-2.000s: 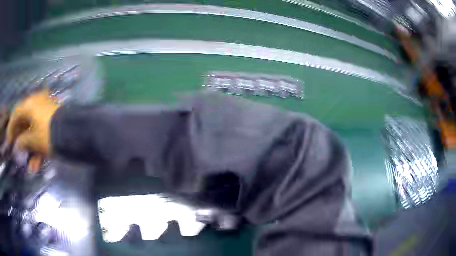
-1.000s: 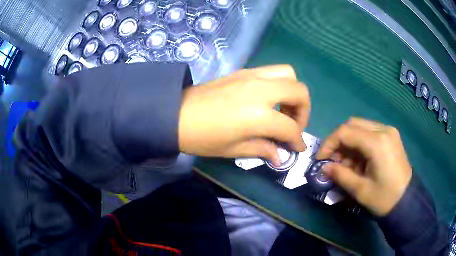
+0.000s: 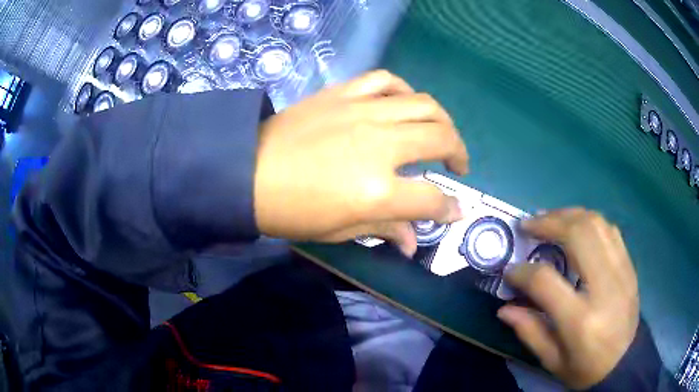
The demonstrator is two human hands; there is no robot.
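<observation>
A silver-grey mounting plate [image 3: 450, 258] lies slanted on the green bench near its front edge. A dark-ringed round insert [image 3: 488, 243] with a shiny centre sits in a middle seat, untouched. My left hand [image 3: 360, 164] is over the plate's left part, its thumb and finger on another round insert [image 3: 429, 230]. My right hand [image 3: 579, 295] is at the plate's right end, its fingers around a dark round insert [image 3: 547, 262]. The plate's right end and part of its left end are hidden by my hands. Dark teeth show below the plate, perhaps of another plate.
A clear blister tray [image 3: 326, 65] with many round inserts is at the upper left, beside a ribbed translucent block [image 3: 46, 31]. A filled plate [image 3: 664, 135] lies farther up the green bench [image 3: 490, 99] at the right. Metal rails [image 3: 622, 42] cross the upper right.
My right hand has moved right along the plate, uncovering the insert in the middle seat. My left hand's fingers have shifted slightly up and left. The view has shifted a little.
</observation>
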